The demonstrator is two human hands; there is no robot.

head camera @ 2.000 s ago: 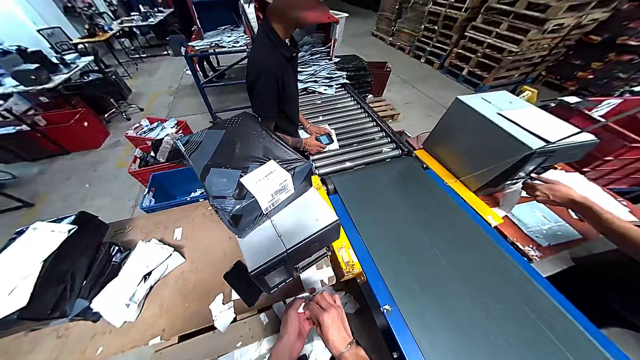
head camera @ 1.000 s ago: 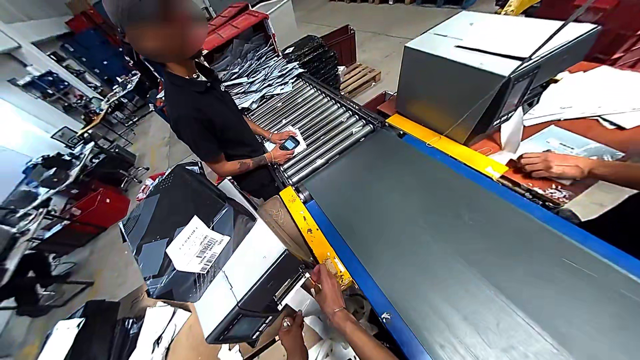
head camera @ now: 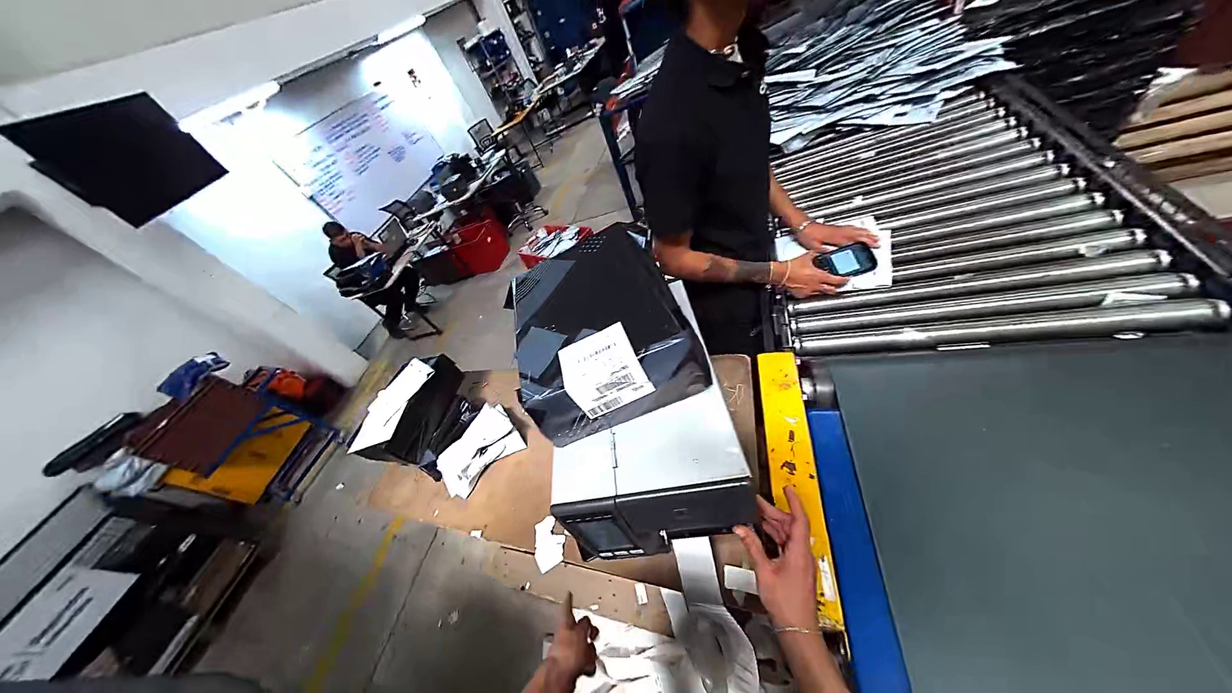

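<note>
A grey label printer (head camera: 664, 462) stands on the cardboard-covered table, its small screen and label slot facing me. On top of it lies a package in black plastic wrap (head camera: 606, 327) with a white label. A strip of label paper (head camera: 696, 568) hangs from the slot. My right hand (head camera: 784, 558) is at the printer's lower right front corner, thumb and fingers apart, beside the yellow conveyor edge. Below the printer's front, my left hand (head camera: 575, 647) holds nothing visible, one finger pointing up, near crumpled white backing paper (head camera: 635, 659).
A grey belt conveyor (head camera: 1039, 500) with a blue side rail runs along the right. Beyond it are metal rollers (head camera: 982, 241), where a co-worker (head camera: 712, 144) holds a handheld device (head camera: 847, 260). Black packages and papers (head camera: 414, 414) lie left of the printer.
The view has swung strongly to the left. My right hand has moved from the printer's label slot to its lower right corner. My left hand has moved away from the slot's underside.
</note>
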